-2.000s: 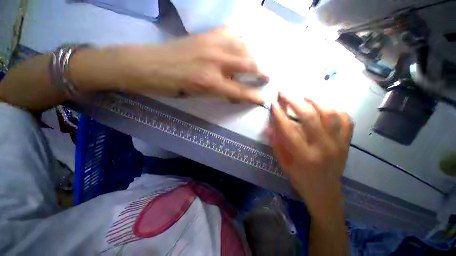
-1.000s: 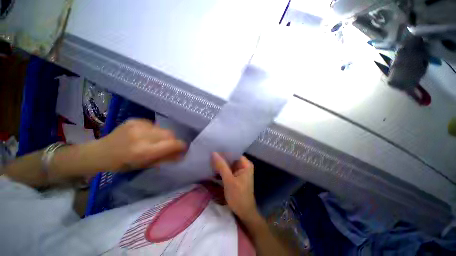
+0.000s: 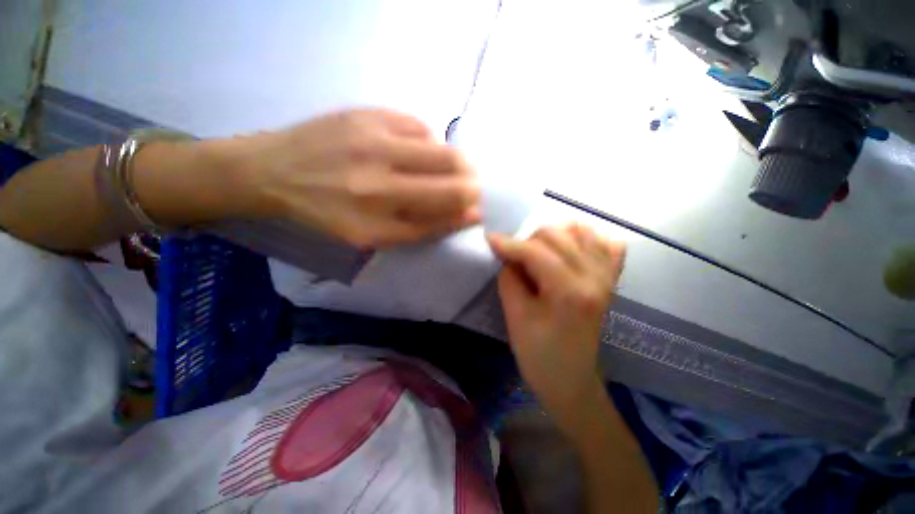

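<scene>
A pale fabric piece (image 3: 426, 276) lies over the table's front edge, its top washed out by the lamp. My left hand (image 3: 376, 181), with bracelets at the wrist, has its fingers curled at the piece's upper part. My right hand (image 3: 562, 281) pinches the piece's right side near its upper end, thumb towards my left hand. The fingertips of both hands are close together. The exact grip of my left fingers is hidden under the hand.
The dark ribbed cylinder (image 3: 811, 156) and shiny metal machine parts are at upper right, with black pointed blades (image 3: 747, 125) beside them. A ruler (image 3: 692, 356) runs along the front edge. A blue basket (image 3: 216, 321) is below left; blue garment pieces (image 3: 763, 472) are below right.
Since a second ago, both hands have moved up from the lap side to the table edge, my left hand also rightward. The fabric piece is now mostly covered by the hands.
</scene>
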